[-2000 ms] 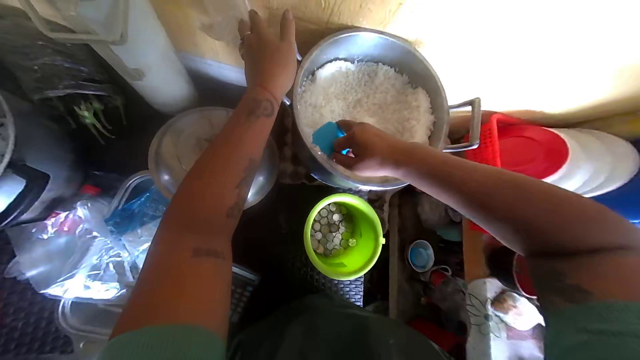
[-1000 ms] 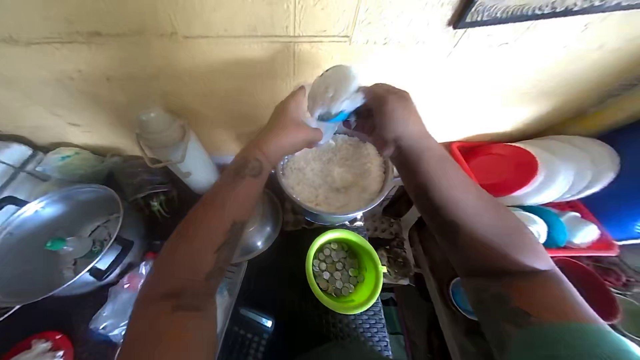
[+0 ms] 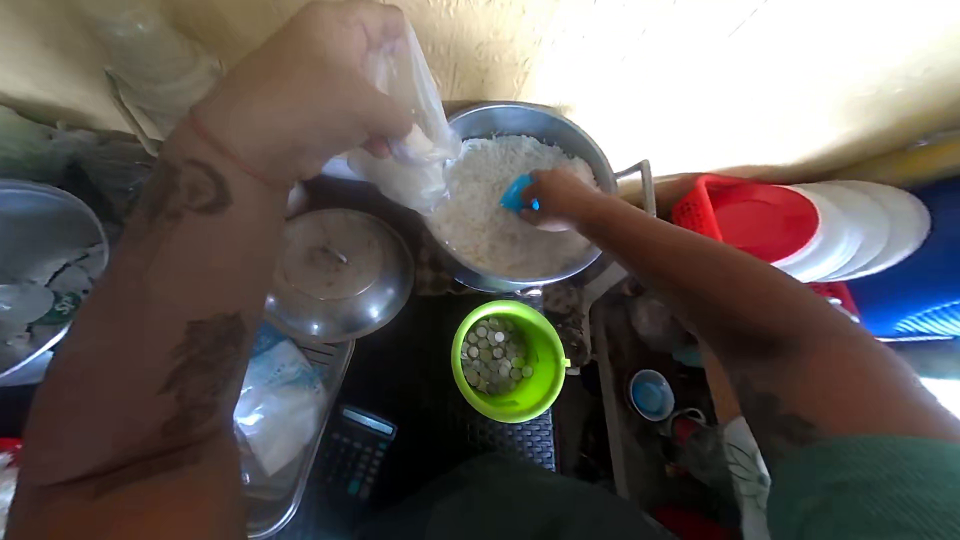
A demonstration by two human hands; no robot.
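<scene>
My left hand [image 3: 330, 90] grips the top of a clear plastic bag [image 3: 416, 154] that hangs at the left rim of a large metal pot [image 3: 499, 285]; white rice shows in the bag. Cooked white rice [image 3: 487, 217] fills much of the pot. Inside the pot, my right hand [image 3: 559, 199] holds a small blue scoop [image 3: 516, 193] against the rice. Part of the scoop is hidden by my fingers.
Near me stands a lime green tub [image 3: 551, 375] of coins. A metal lid [image 3: 337, 274] lies left of the pot, a calculator [image 3: 356, 450] below it. Plates [image 3: 855, 225] in a red basket [image 3: 694, 210] stand right; another metal pot [image 3: 56, 195] is far left.
My hands were together at the bag above the pot; now my left hand holds the bag at the left and my right hand has come down into the pot with the scoop. The view has shifted.
</scene>
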